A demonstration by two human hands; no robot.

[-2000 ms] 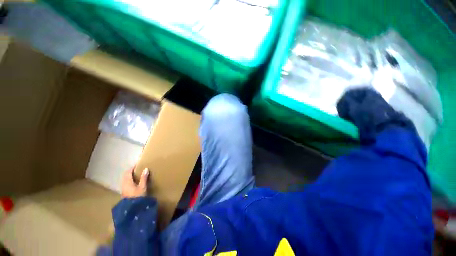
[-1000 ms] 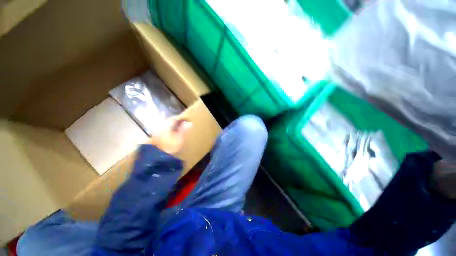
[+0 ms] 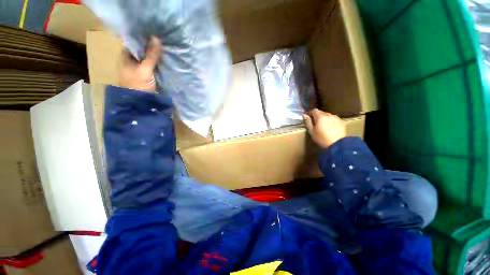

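The open brown carton [image 3: 247,164] stands in front of me. On its bottom, a shiny bagged pack [image 3: 286,88] lies on the right, beside a white liner sheet [image 3: 240,102]. My left hand [image 3: 141,70] holds a blurred grey-white bagged pack [image 3: 191,59] over the carton's left side; the fingers are partly hidden. My right hand [image 3: 325,128] is at the carton's near edge, its fingertips at the near right corner of the pack inside. Whether it grips the edge or the pack is unclear.
A green crate [image 3: 430,102] stands close on the right, with another crate [image 3: 470,236] at the lower right. A white sheet stack [image 3: 70,161] and a brown carton [image 3: 24,188] are at left. Flattened cartons [image 3: 37,67] stand at upper left. A red stool shows below the carton.
The view has turned left. A large bagged pack, at the right over the crates a second ago, now shows at my left hand. My right hand has moved from the crates to the carton's near edge.
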